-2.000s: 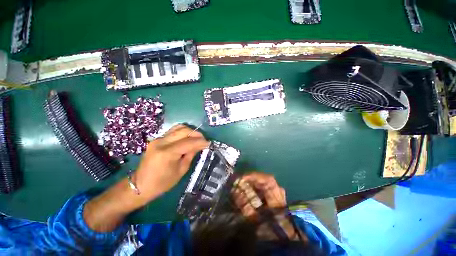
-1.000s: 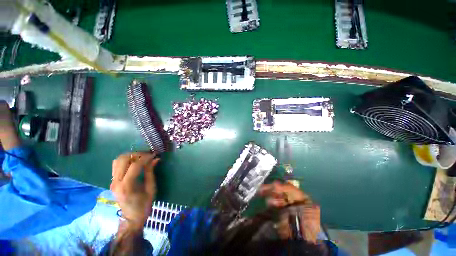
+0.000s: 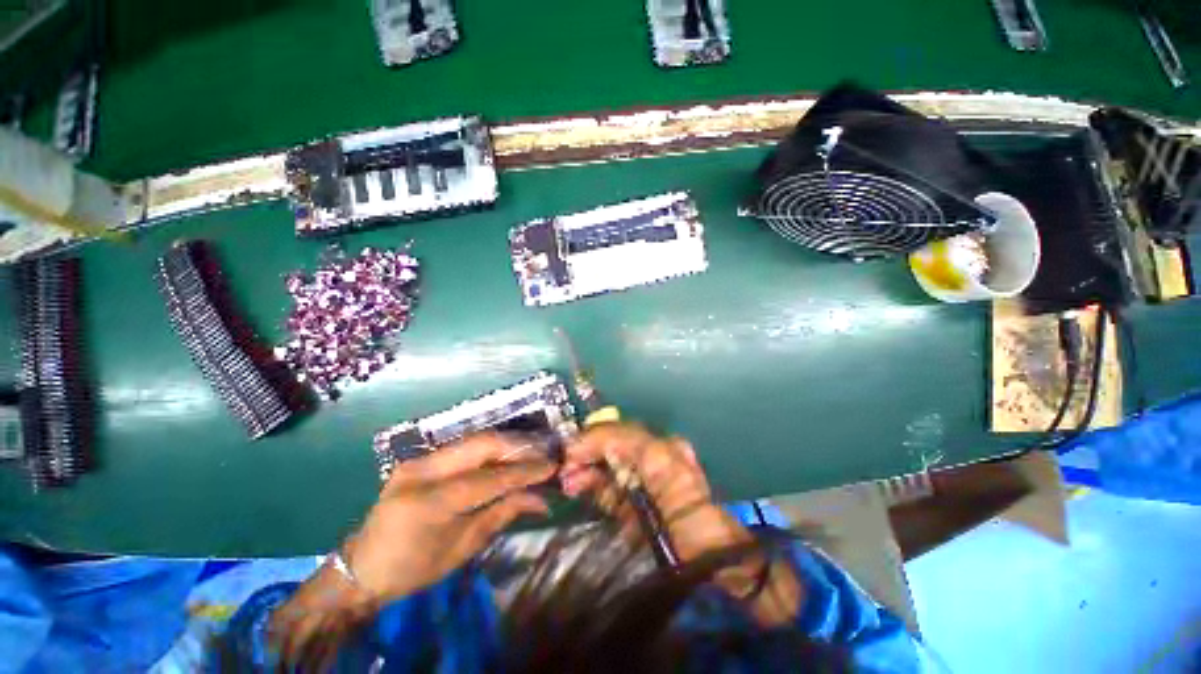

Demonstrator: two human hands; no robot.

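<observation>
A phone assembly (image 3: 454, 417) lies tilted on the green bench close to me, its lower part hidden behind my left hand. My left hand (image 3: 454, 507) is over its near edge, fingertips close together beside my right fingers; whether they pinch a small part is unclear. My right hand (image 3: 659, 487) is closed around a soldering iron (image 3: 585, 385), whose thin tip points up and away, just right of the assembly. A second assembly (image 3: 632, 253) lies flat farther off. A third (image 3: 402, 178) rests against the pale rail. Dark hair covers the bottom centre.
A pink-purple heap of small components (image 3: 349, 316) lies left, beside a curved black component row (image 3: 221, 340) and a straighter one (image 3: 53, 375). Right are a black fume fan (image 3: 856, 211), a white cup (image 3: 1012, 250) and a wooden board (image 3: 1027, 369) with cords. A green conveyor (image 3: 553, 66) carries assemblies.
My left hand has come from the near end of the curved black row to the assembly, beside my right hand. The near assembly lies at a flatter angle. The view has shifted right.
</observation>
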